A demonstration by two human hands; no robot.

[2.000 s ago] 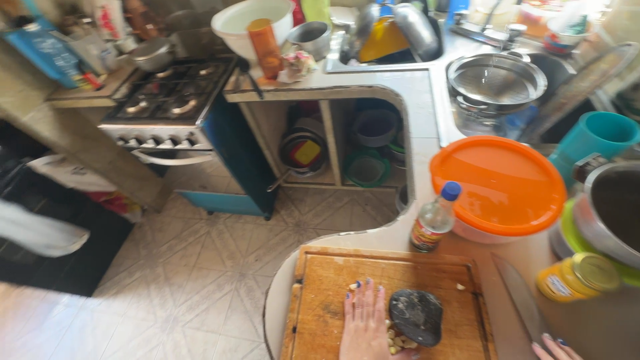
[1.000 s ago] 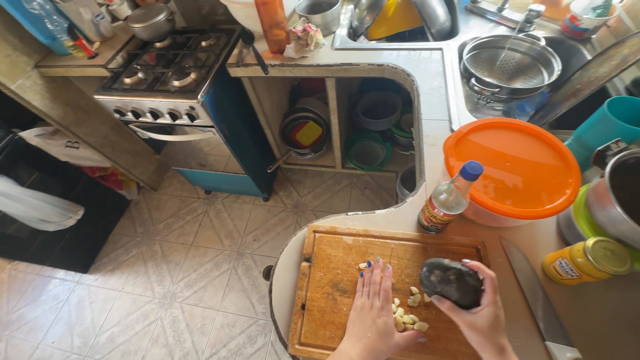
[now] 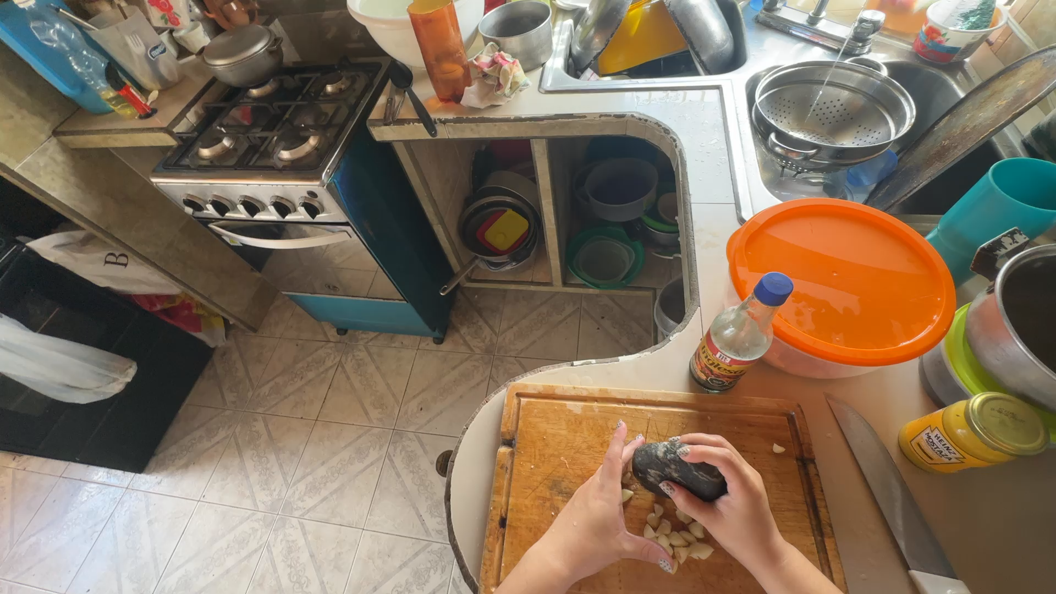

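Observation:
A dark stone (image 3: 678,470) is gripped in my right hand (image 3: 730,495), tilted over the wooden cutting board (image 3: 569,412). Peeled garlic cloves (image 3: 678,540) lie in a loose pile on the board, just below the stone. My left hand (image 3: 590,520) rests at the left of the pile, its thumb and fingers spread around the cloves. Its fingertips are close to the stone's left end; whether they touch it I cannot tell. One small garlic piece (image 3: 778,448) lies apart near the board's right side.
Right of the board lies a large knife (image 3: 891,487), beside a mustard jar (image 3: 973,433). A glass sauce bottle (image 3: 738,334) and an orange-lidded container (image 3: 841,280) stand behind the board. Farther back, a steel colander (image 3: 833,107) sits in the sink under running water.
The stone, held in my right hand, has moved left to beside my left hand. My left hand has gone from lying flat on the board to a raised, curved pose. Two seconds ago the stone lay on the board.

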